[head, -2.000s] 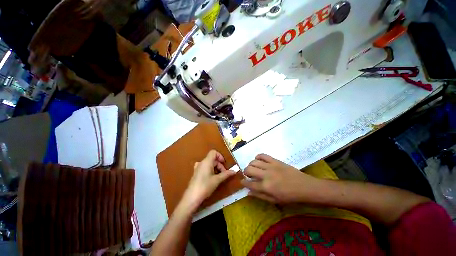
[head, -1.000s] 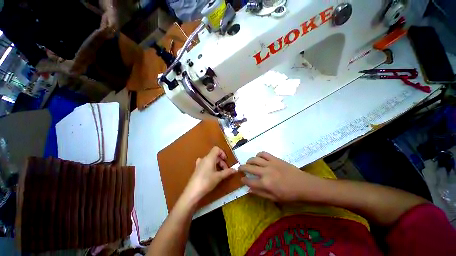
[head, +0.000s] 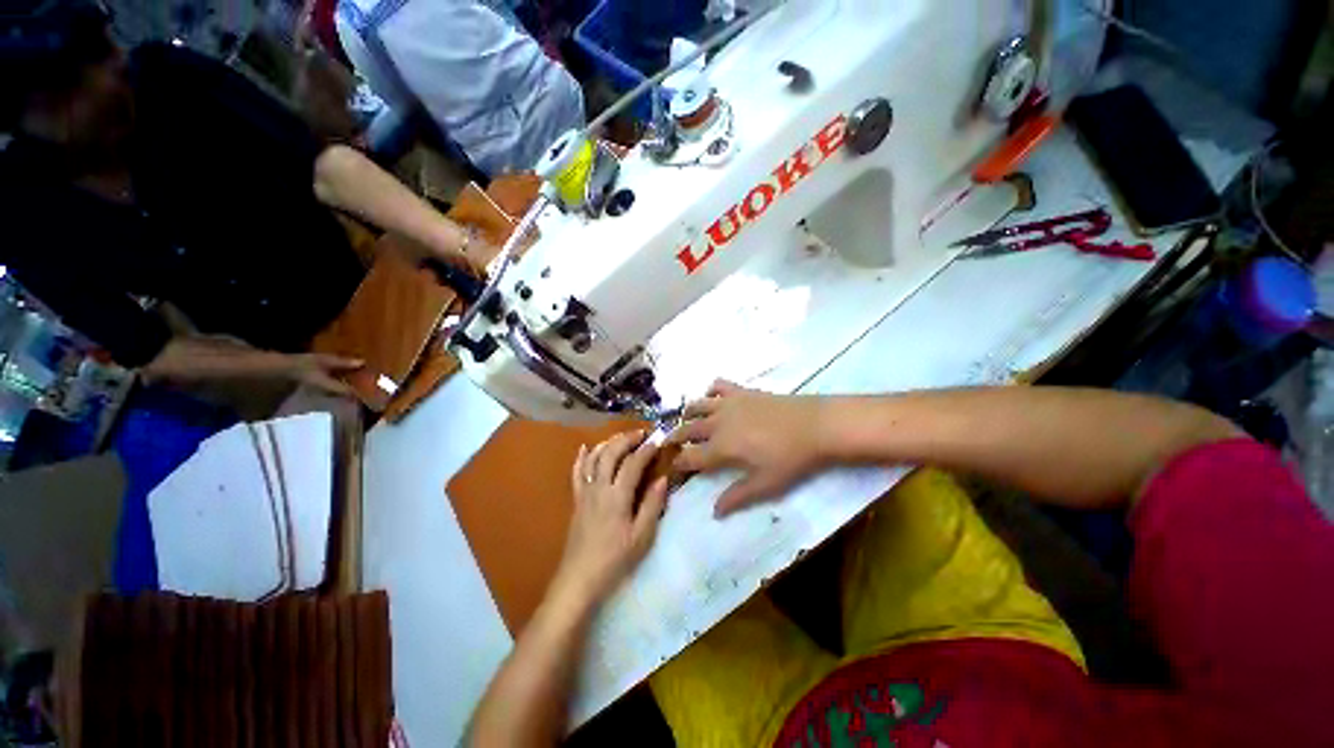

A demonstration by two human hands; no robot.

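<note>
A tan-orange leather panel lies on the white table, its upper right edge at the needle area of the sewing machine. A small white tab shows at the panel edge between my fingertips. My left hand presses on the panel's right part, fingers just below the presser foot. My right hand lies flat beside it, fingertips at the panel edge, thumb spread. The needle point itself is hidden.
Stacked brown panels and white backing panels are at left. Red-handled snips, an orange-handled tool and a phone lie right. Behind the machine, a person's hands touch tan panels.
The panel and both my hands have moved up to the needle area. The camera view has shifted. The person behind the machine now shows more fully, with hands at the tan panels.
</note>
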